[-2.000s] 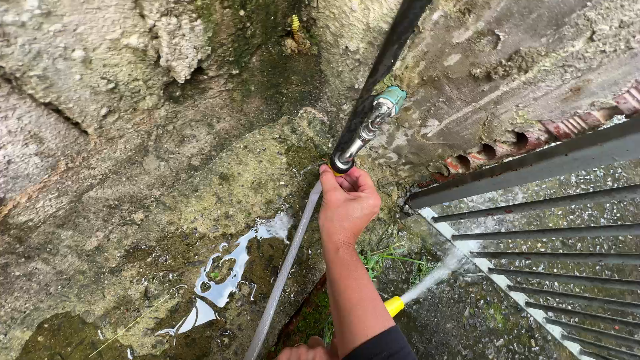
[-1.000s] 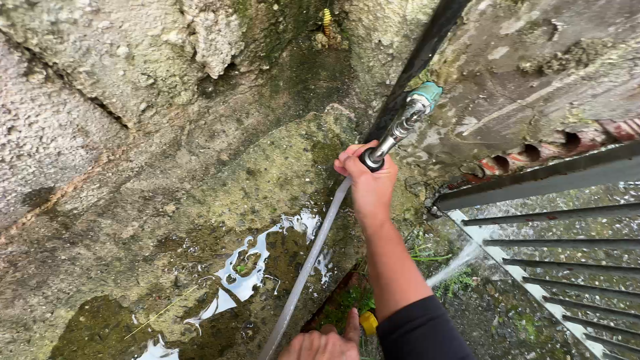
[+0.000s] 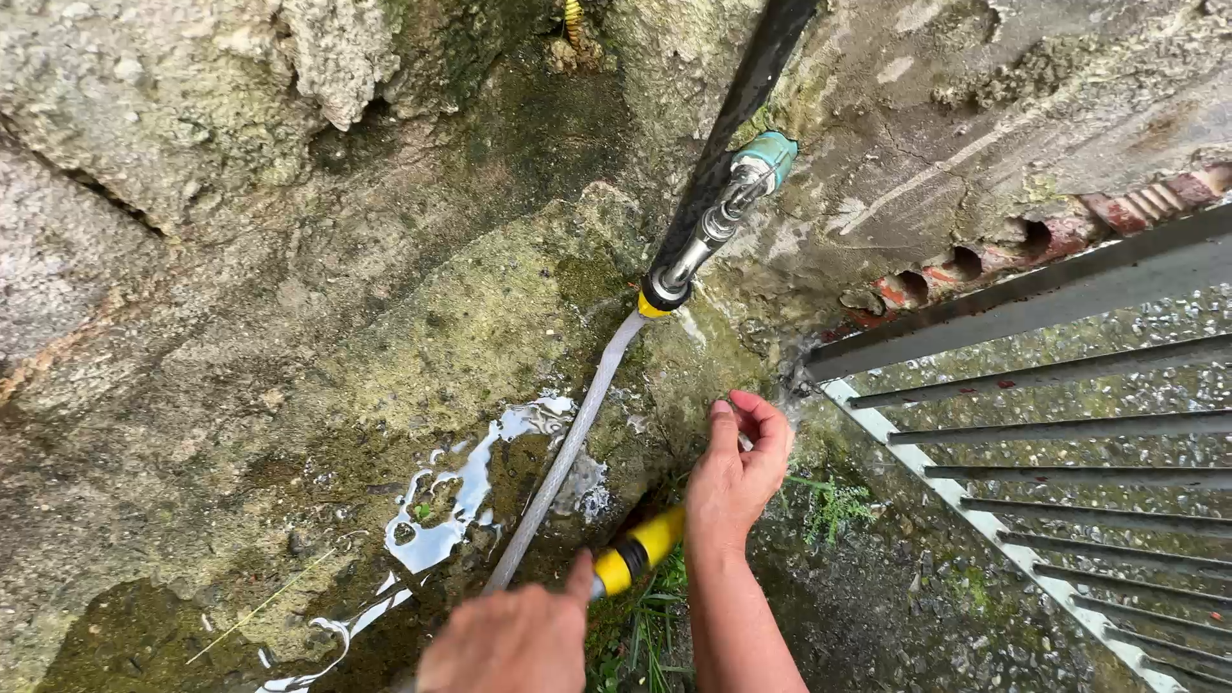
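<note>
My right hand [image 3: 741, 457] is raised off the hose fitting, its thumb and fingers slightly apart; whether a small thing is between them I cannot tell. At the bottom, my left hand [image 3: 510, 635] is blurred, its forefinger against the base of a yellow and black hose nozzle [image 3: 640, 551]. Its grip on the hose is hidden. The clear braided hose [image 3: 568, 448] runs up to a yellow and black connector [image 3: 662, 296] on the metal tap [image 3: 717, 223]. The tap comes out of a teal pipe fitting [image 3: 770, 154] at the wall.
A black pipe [image 3: 746, 87] passes behind the tap. A grey metal grate [image 3: 1068, 472] fills the right side, below broken red hollow brick [image 3: 962, 265]. Rough wet concrete [image 3: 433, 318] holds a puddle [image 3: 452, 510]. Small green weeds [image 3: 833, 505] grow near the grate.
My right hand has let go of the connector and moved down and to the right. The water spray seen earlier beside the nozzle no longer shows there.
</note>
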